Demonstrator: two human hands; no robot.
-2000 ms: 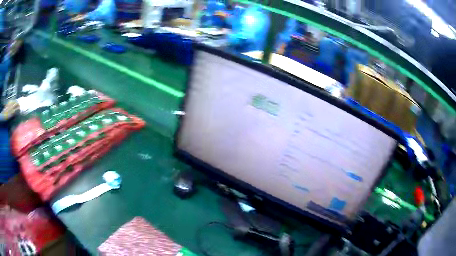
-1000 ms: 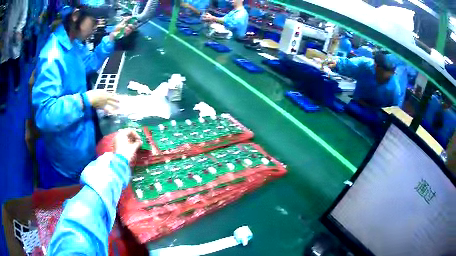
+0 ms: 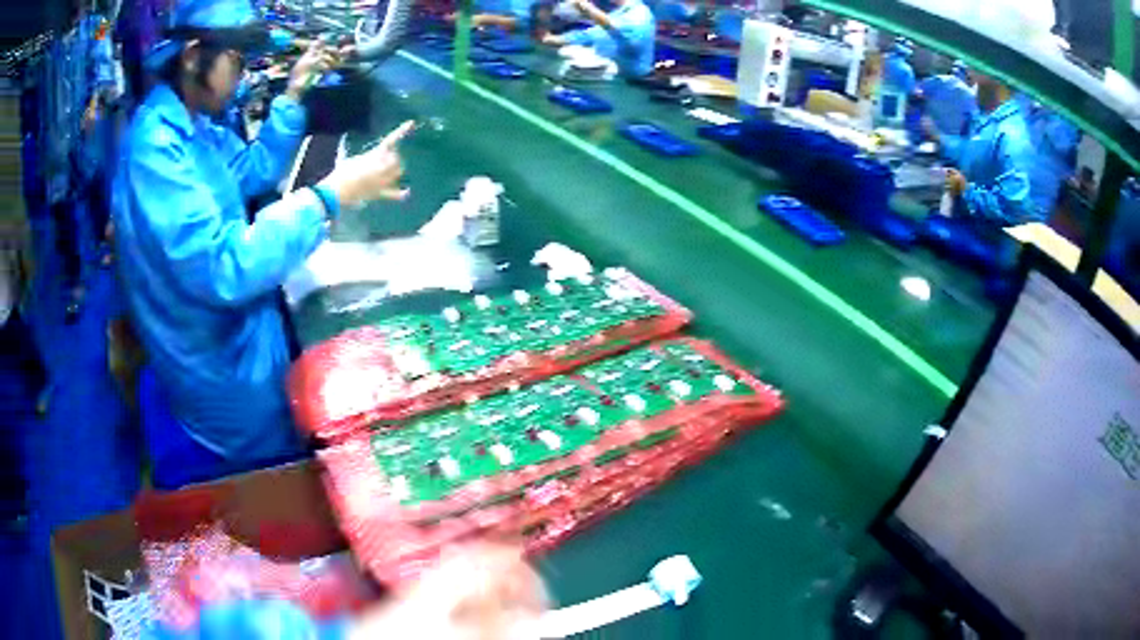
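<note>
Two stacks of green circuit boards with white connectors lie side by side on red bubble wrap, the near stack (image 3: pixel 550 431) and the far stack (image 3: pixel 519 328). My left hand (image 3: pixel 481 594) is blurred at the bottom, just in front of the near stack's left end and beside the white label strip (image 3: pixel 606 613). The strip has a small curled roll at its right end; its left end meets my hand. Whether my fingers hold it cannot be told. My right hand is out of the picture.
A cardboard box (image 3: pixel 78 550) with red and pink wrap stands below the table edge at lower left. A worker in blue (image 3: pixel 206 250) stands at the left behind white crumpled material (image 3: pixel 400 265). A monitor (image 3: pixel 1031 463) and a mouse (image 3: pixel 869 600) are at right.
My left hand has moved from the far stack's left end back to the strip. The worker's near hand has risen off the white material. The view has shifted slightly.
</note>
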